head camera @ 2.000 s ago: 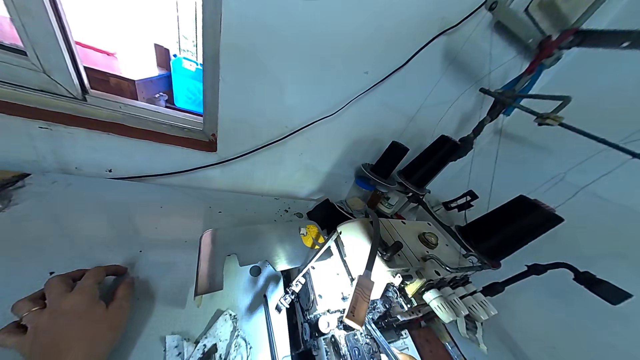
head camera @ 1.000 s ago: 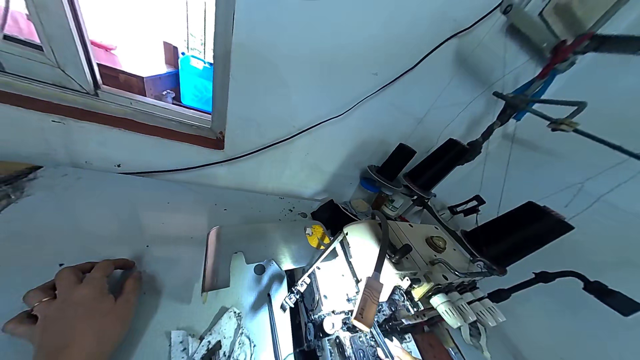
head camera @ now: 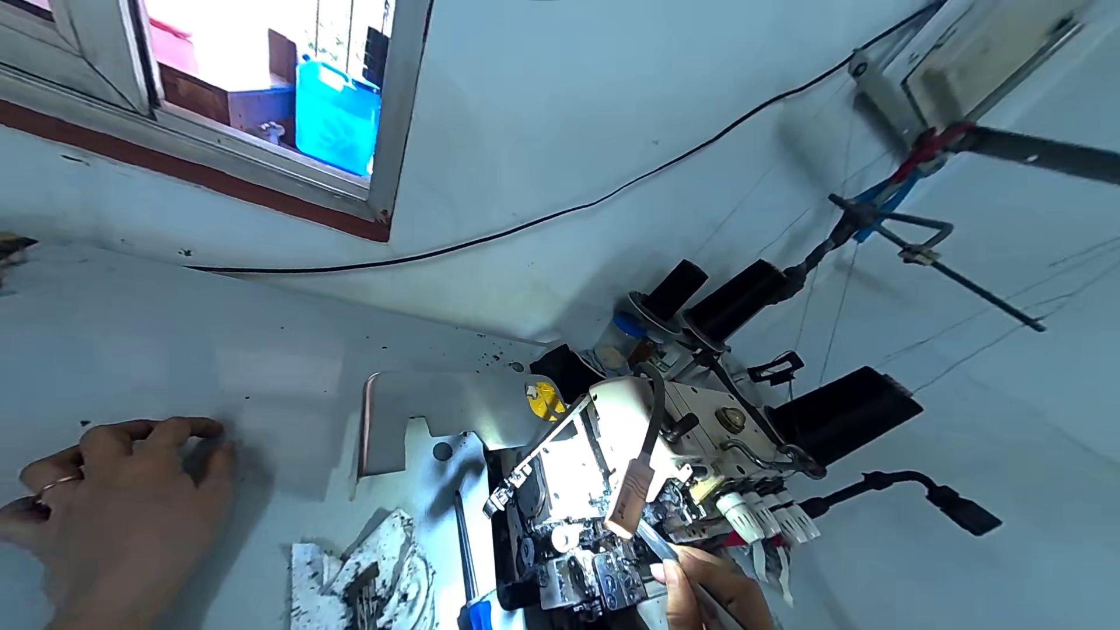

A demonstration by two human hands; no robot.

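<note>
My left hand [head camera: 140,516] rests on the table [head camera: 289,350] at the lower left, fingers bent and apart, a ring on one finger and nothing held. At the bottom, right of centre, my right hand [head camera: 713,586] grips a slim metal tool [head camera: 661,542], seemingly tweezers, its tip pointing into the overlock sewing machine [head camera: 639,437]. The machine's looper area [head camera: 586,569] is exposed. A small lamp [head camera: 630,499] on a bent neck hangs over it and partly hides the tool's tip.
Black thread cones [head camera: 844,416] stand behind the machine under a thread stand [head camera: 936,254]. A screwdriver [head camera: 464,551] and a stained white cloth [head camera: 376,577] lie left of the machine. A metal plate [head camera: 455,402] adjoins it. A cable [head camera: 595,203] runs along the wall.
My right hand has come further into view at the bottom, with the metal tool. My left hand stays on the table in much the same pose.
</note>
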